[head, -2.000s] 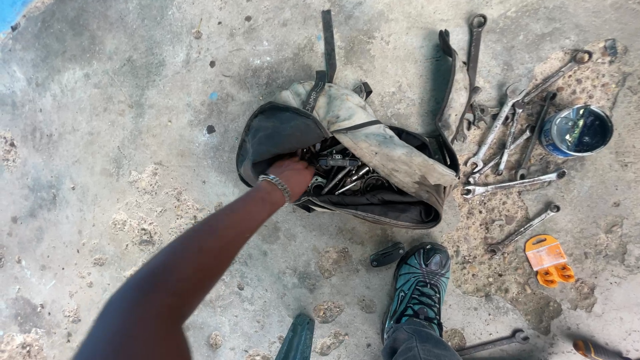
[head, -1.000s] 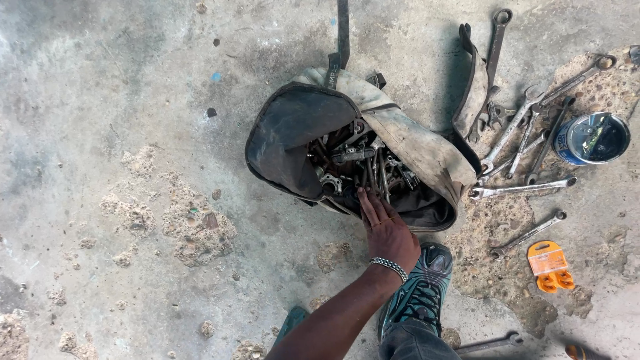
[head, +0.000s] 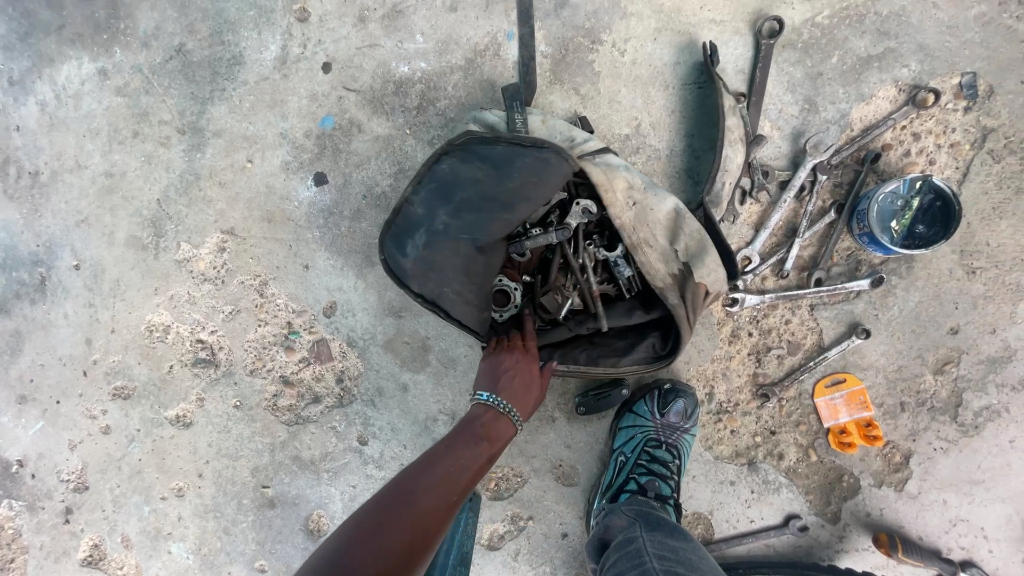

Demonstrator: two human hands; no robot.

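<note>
A worn grey-and-black fabric tool bag [head: 672, 232] lies on the concrete with its mouth open. Inside is a jumble of metal tools and parts: a wrench with an open jaw [head: 582, 212], a round metal part with holes [head: 506, 298] and several thin metal rods [head: 590, 280]. My left hand [head: 514, 372], with a bracelet at the wrist, is at the lower rim of the bag. Its fingers curl over the rim beside the round part, and the thumb lies outside. The fingertips are partly hidden. My right hand is out of view.
Several combination wrenches [head: 808, 292] lie right of the bag, by a blue can [head: 872, 244]. An orange plastic holder [head: 844, 400], a black folded tool [head: 602, 397], my shoe [head: 652, 456] and an orange-and-black handle [head: 912, 552] are lower down.
My left hand has gone from inside the bag to its lower rim, then left along that rim. The bag's mouth gapes wider than two seconds ago, showing more of the metal parts.
</note>
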